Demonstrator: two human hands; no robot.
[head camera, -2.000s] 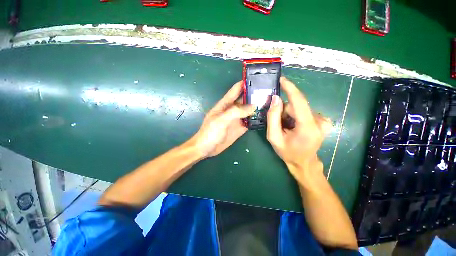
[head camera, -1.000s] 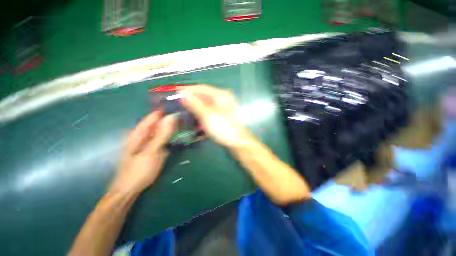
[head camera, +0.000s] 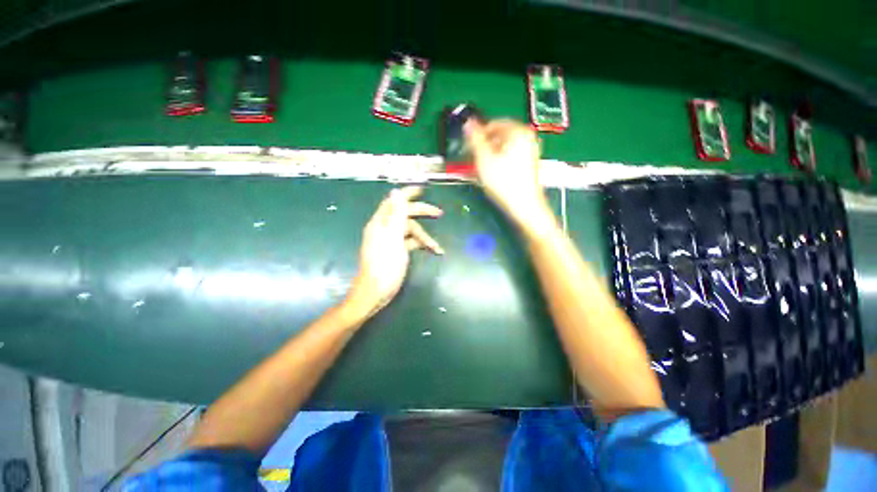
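Note:
My right hand (head camera: 508, 163) holds a red-rimmed phone with a dark face (head camera: 459, 135) by its right side, over the near edge of the green belt and the whitish ledge. The hand is slightly blurred and hides part of the phone. My left hand (head camera: 389, 245) is empty above the dark green bench (head camera: 240, 307), with its fingers apart, below and left of the phone. A blurred blue spot (head camera: 481, 246) shows between my hands; I cannot tell what it is.
Several red-rimmed phones lie spaced on the belt, including one with its green board showing (head camera: 401, 88) and one further right (head camera: 548, 98). A shiny black blister tray (head camera: 731, 298) sits at the right, above a brown carton (head camera: 739, 463). The worn ledge (head camera: 260, 165) separates bench and belt.
The phone has moved from over the bench, between both hands, forward to the belt edge in my right hand. My left hand has let go. The view has shifted.

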